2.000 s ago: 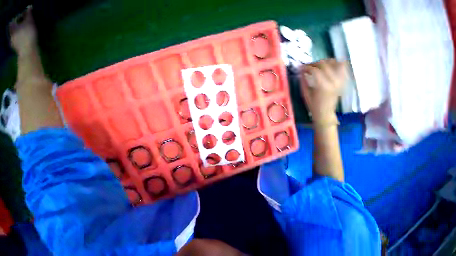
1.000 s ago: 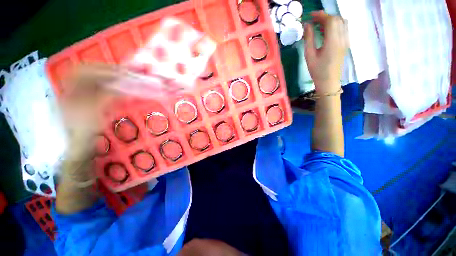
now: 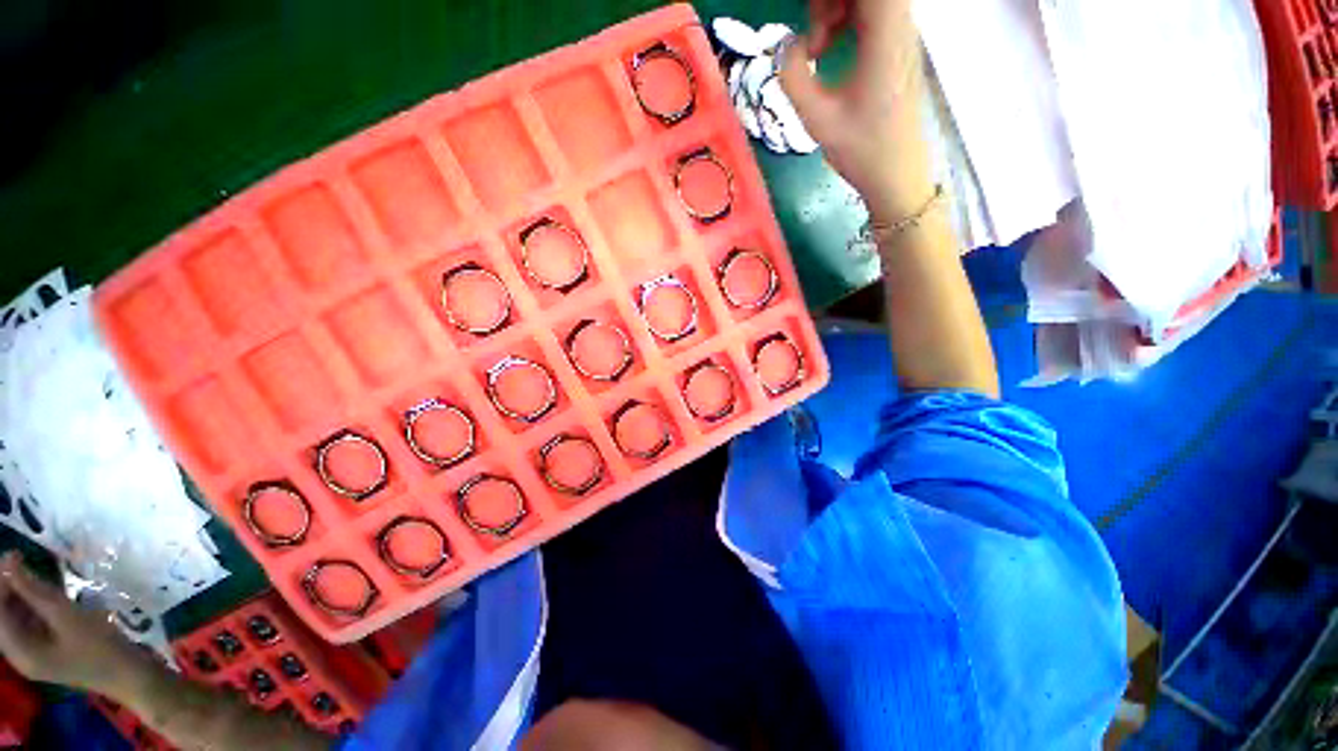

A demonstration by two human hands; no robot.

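The red-orange foam tray [image 3: 396, 330] lies tilted in front of me. Thin dark or silvery rings [image 3: 521, 389] sit one per pocket along the two near rows, in part of the row above, and at the upper right. My left hand [image 3: 52, 631] is low at the left edge, beside the waste sheets, partly cut off, empty with fingers apart. My right hand [image 3: 866, 103] is at the top edge, right of the tray, by the small pile of white discs [image 3: 763, 96]. Its fingers are partly cut off, so what they hold cannot be told.
A loose heap of holed white sheets [image 3: 88, 455] lies left of the tray. White strips [image 3: 1005, 125] and a larger whitish sheet pile [image 3: 1174, 162] are at the right. A second red parts tray [image 3: 272, 660] shows at lower left. More red trays [image 3: 1306, 88] are at the far right.
The holed white sheet has left the tray; my left hand swept it leftward and is now at the left edge without it. My right hand has moved up. The view has shifted.
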